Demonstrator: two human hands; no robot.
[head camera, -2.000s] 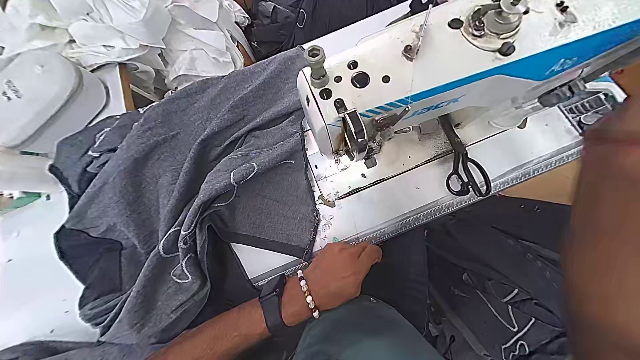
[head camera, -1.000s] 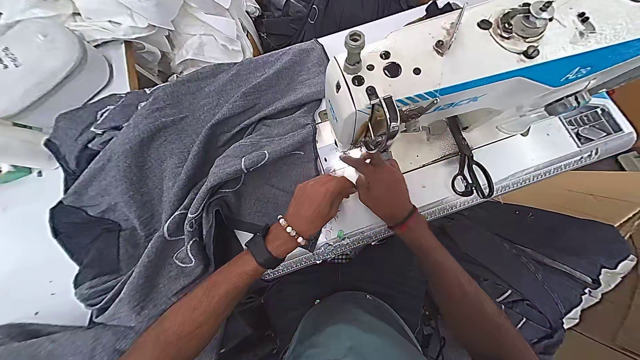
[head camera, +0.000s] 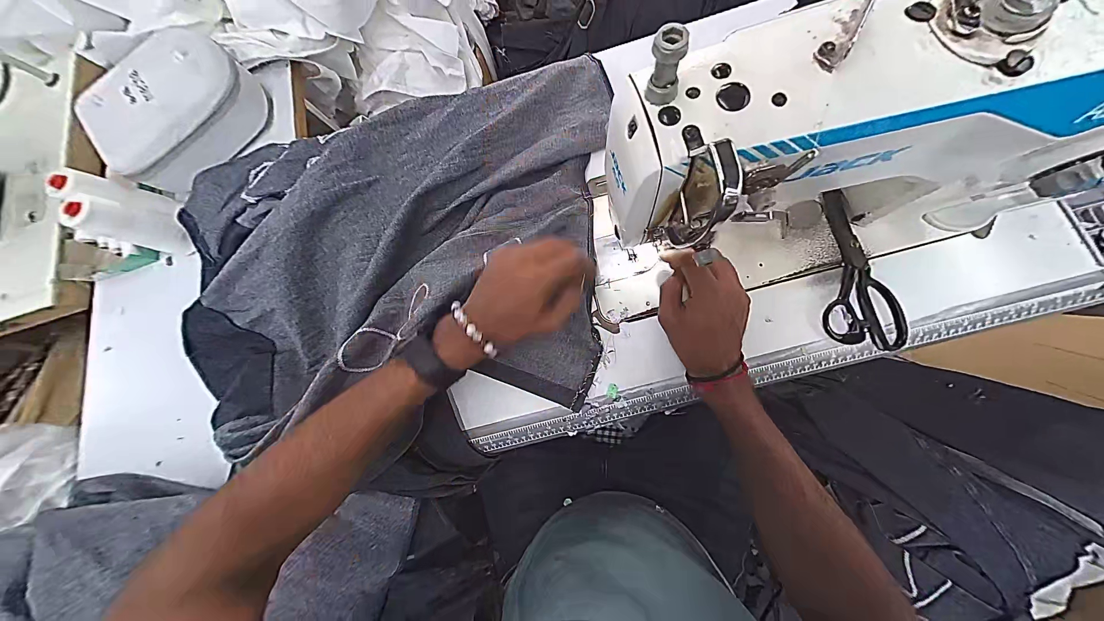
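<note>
My left hand, wearing a bead bracelet and a dark wristband, is blurred over the grey knit fabric, left of the needle area; whether it holds anything cannot be told. Close to the presser foot of the Jack sewing machine, my right hand has its thumb and fingers drawn together, and what lies between the fingertips is too small to tell. The fabric's dark-edged corner lies on the white machine bed beside the needle area. Black-handled scissors rest on the bed, right of my right hand.
Thread cones and a white padded piece are at the left. White cloth pieces are heaped behind. A measuring tape runs along the table's front edge. Dark garments lie lower right, near cardboard.
Both hands were together by the needle a second ago; my left hand has since moved left over the fabric. Two seconds ago my left hand was at the table's front edge.
</note>
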